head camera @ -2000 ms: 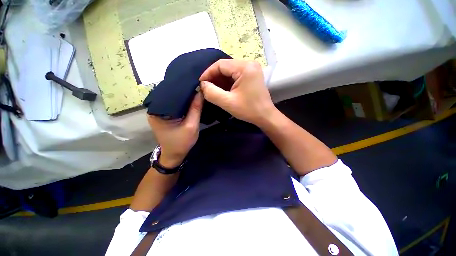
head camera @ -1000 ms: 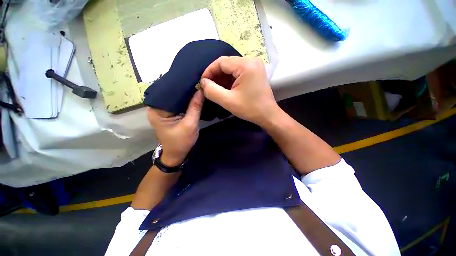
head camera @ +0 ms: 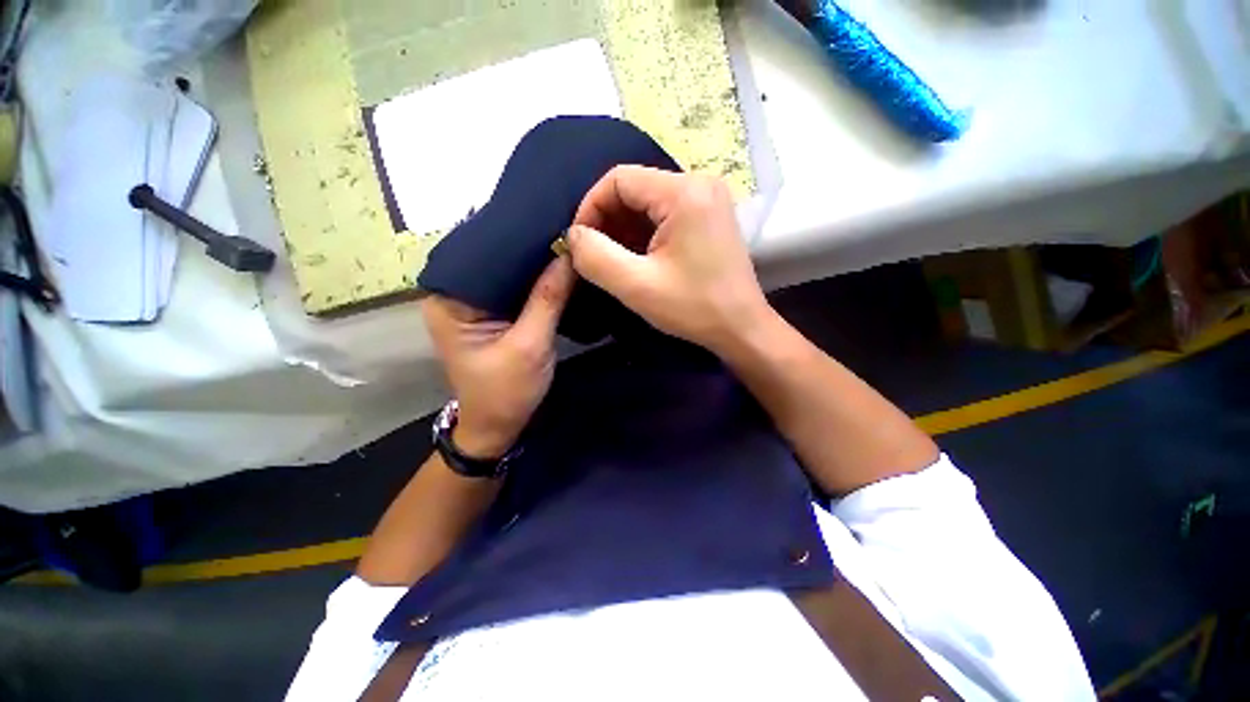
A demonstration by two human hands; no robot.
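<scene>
A dark navy fabric panel (head camera: 528, 199) with a rounded body is held in front of me, over the near edge of the board. My left hand (head camera: 500, 359) grips its lower left edge, thumb on top; its other fingers are hidden beneath the fabric. My right hand (head camera: 675, 254) pinches a tiny yellowish or brass-coloured piece (head camera: 561, 244) between thumb and forefinger at the panel, close to my left thumb tip. Whether the piece is joined to the fabric cannot be told.
The worn yellow board (head camera: 295, 178) bears a white card (head camera: 480, 117). A dark setting punch (head camera: 203, 231) lies on white sheets (head camera: 103, 206) at left. A blue-wrapped handle (head camera: 891, 69) lies at upper right. A clear plastic bag (head camera: 165, 30) is at back left.
The yellowish piece shows more clearly at my right fingertips. Both hands and the panel have shifted slightly right in the view. Both hands keep their hold.
</scene>
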